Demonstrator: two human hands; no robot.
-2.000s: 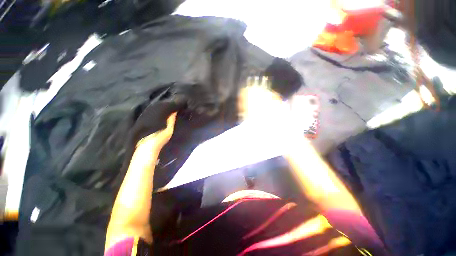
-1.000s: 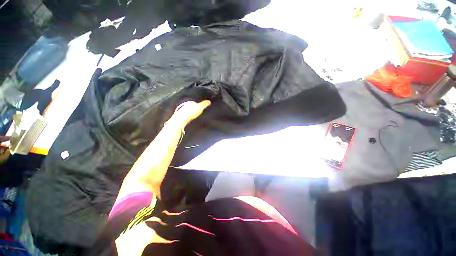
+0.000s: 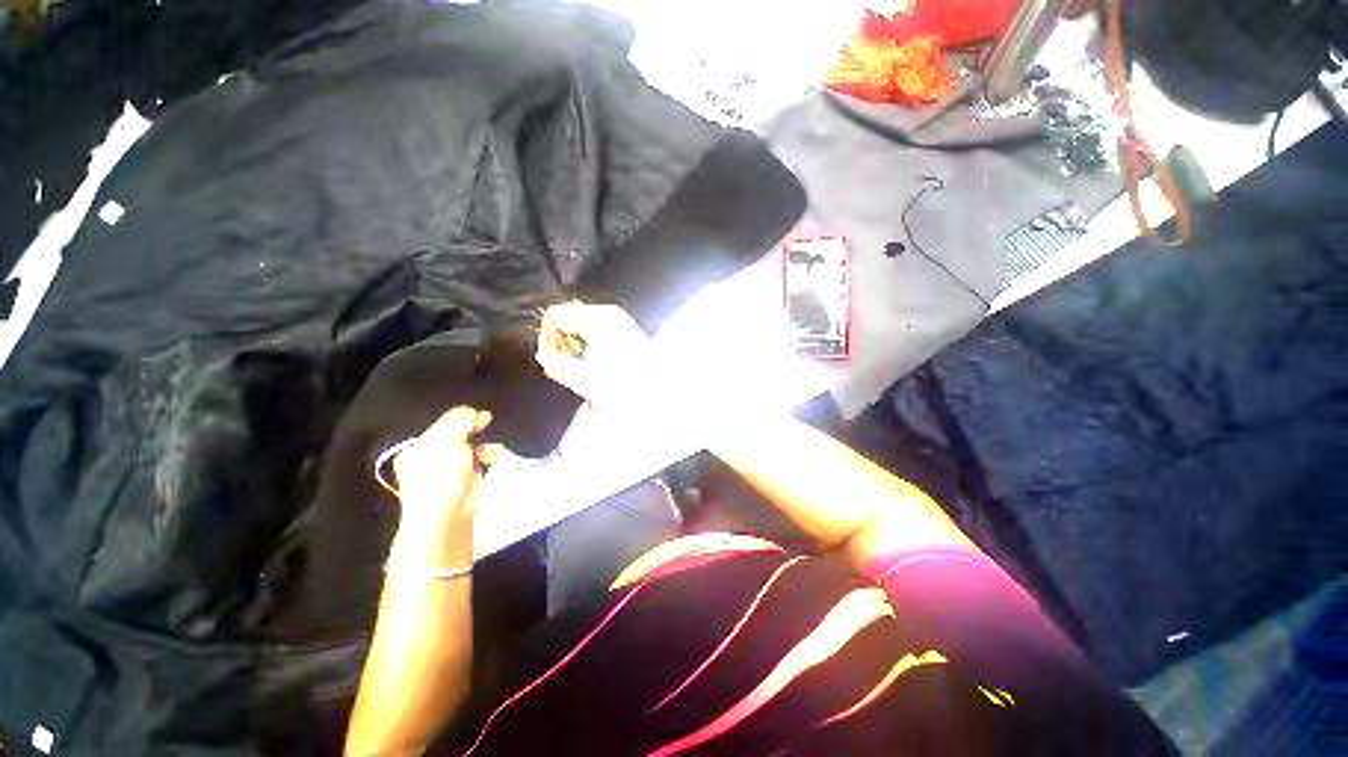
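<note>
A large black garment [image 3: 429, 163] lies spread over the left and middle, with shiny wrinkled lining and a duller near edge [image 3: 377, 399]. My left hand [image 3: 441, 462] is at that near edge, fingers curled and pinching the dull cloth. A pale band is at the wrist. My right hand [image 3: 591, 352] is just above and to the right, over the cloth's edge, with fingers bent together. It is washed out by glare. Whether it holds a needle or thread cannot be seen.
A red-bordered card or phone [image 3: 818, 297] lies on a grey garment piece [image 3: 924, 192] with a dark cord. Navy garments [image 3: 1109, 459] lie at right. An orange-red bag [image 3: 894, 67] and tan strap [image 3: 1146, 170] are at the far edge.
My right hand, out of sight a second ago, is now at the garment beside my left hand. My left hand has come nearer to me along the cloth. The view has shifted, too.
</note>
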